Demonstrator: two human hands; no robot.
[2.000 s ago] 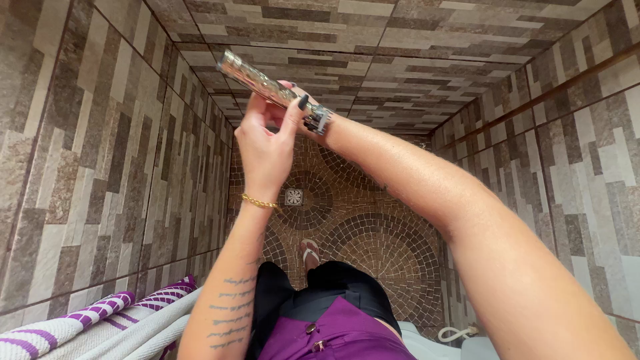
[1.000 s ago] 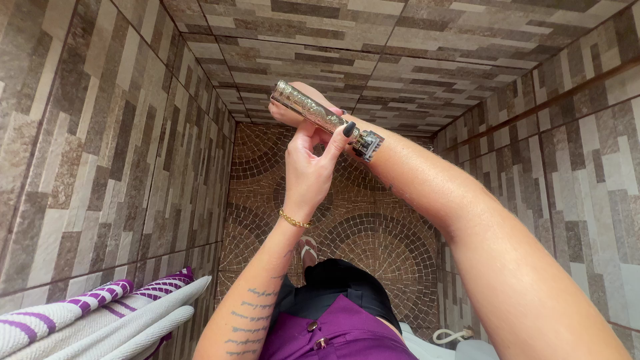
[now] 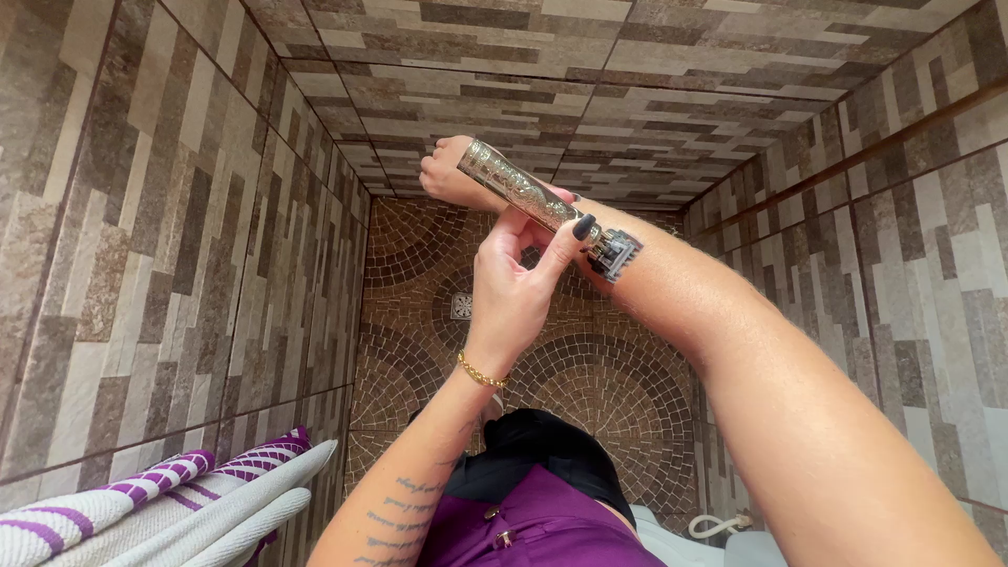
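My left hand grips a metallic hair trimmer with an embossed, gold-toned body. The black thumbnail shows near its head, and a gold chain bracelet circles the wrist. The trimmer's toothed end, with a dark comb guard, lies against my right forearm, between wrist and elbow. Beyond the trimmer's far end is my right hand, curled into a loose fist with nothing seen in it. The right arm reaches across from the right side, and the trimmer covers part of the wrist.
Tiled walls rise at the left, front and right. The floor has a round mosaic pattern and a small square drain. White and purple textiles hang at the lower left. A looped cord lies by white plastic objects at the bottom.
The trimmer, held in my left hand, has moved along my right forearm from near the wrist toward the elbow. My right hand, earlier largely hidden behind it, now shows as a loose fist.
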